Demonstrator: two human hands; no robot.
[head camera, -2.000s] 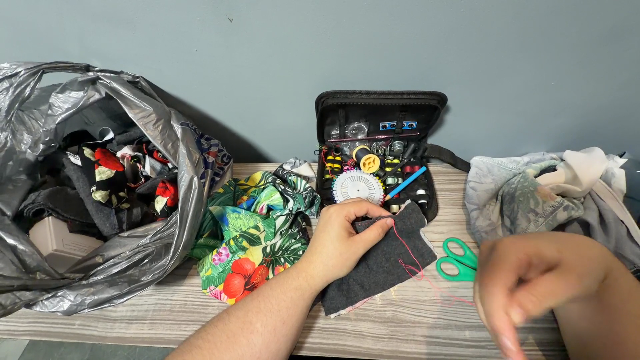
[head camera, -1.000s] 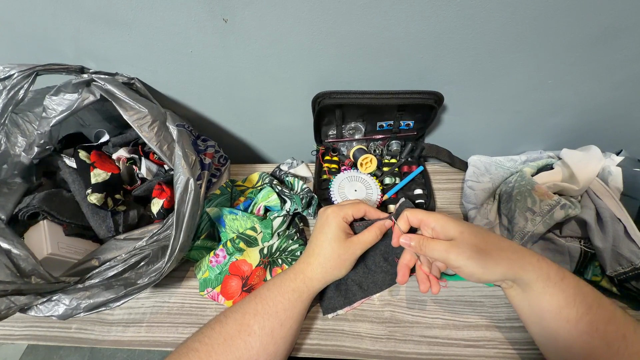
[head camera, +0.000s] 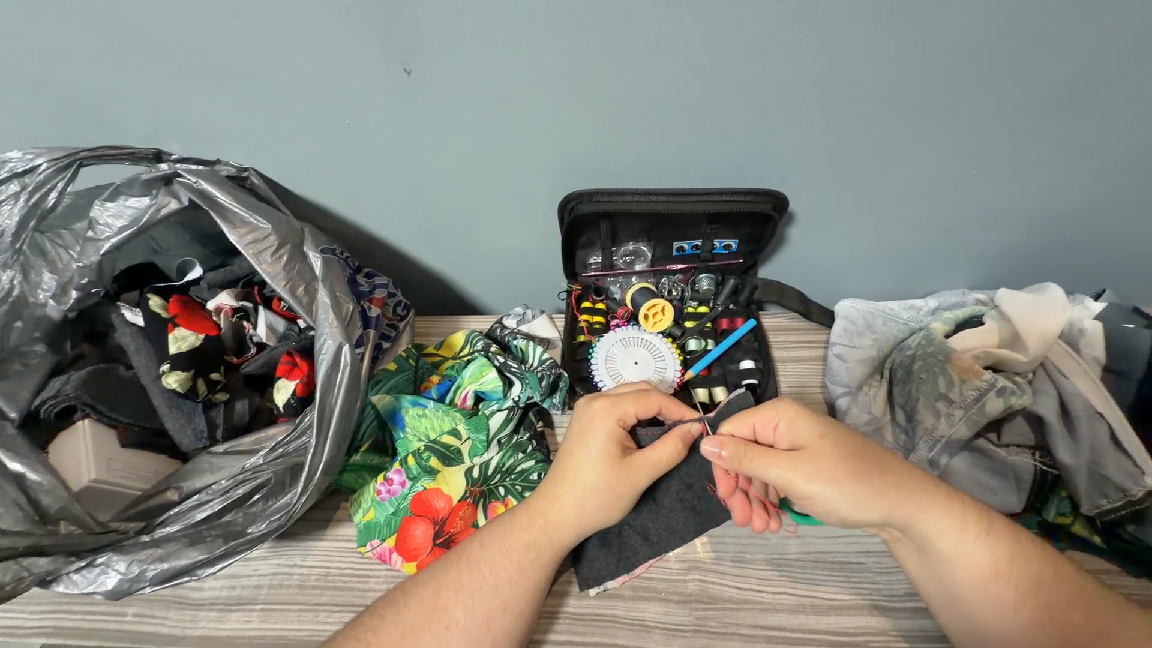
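My left hand (head camera: 621, 454) pinches the upper edge of a dark grey fabric piece (head camera: 652, 513) between thumb and forefinger. Close against it, my right hand (head camera: 792, 459) holds a thin sewing needle (head camera: 703, 416) at the same edge, its tip pointing up. Red thread (head camera: 715, 490) hangs by the right fingers. Most of the green-handled scissors (head camera: 799, 514) is hidden beneath the right hand. Just behind both hands lies an open black sewing kit (head camera: 673, 200), with a pin wheel (head camera: 636, 358), a thread spool (head camera: 650, 308) and a blue pencil (head camera: 720, 349) on it.
A grey plastic bag (head camera: 270, 504) of fabric scraps, with a pale box (head camera: 108, 463) inside, stands at the left. Tropical-print cloth (head camera: 450, 450) lies between bag and hands. Grey and patterned garments (head camera: 954, 396) are heaped at the right. A plain wall rises behind the wood-patterned tabletop (head camera: 297, 603).
My right hand, low at the right and apart from the cloth two seconds ago, has come to the fabric edge beside my left hand. It now covers most of the scissors.
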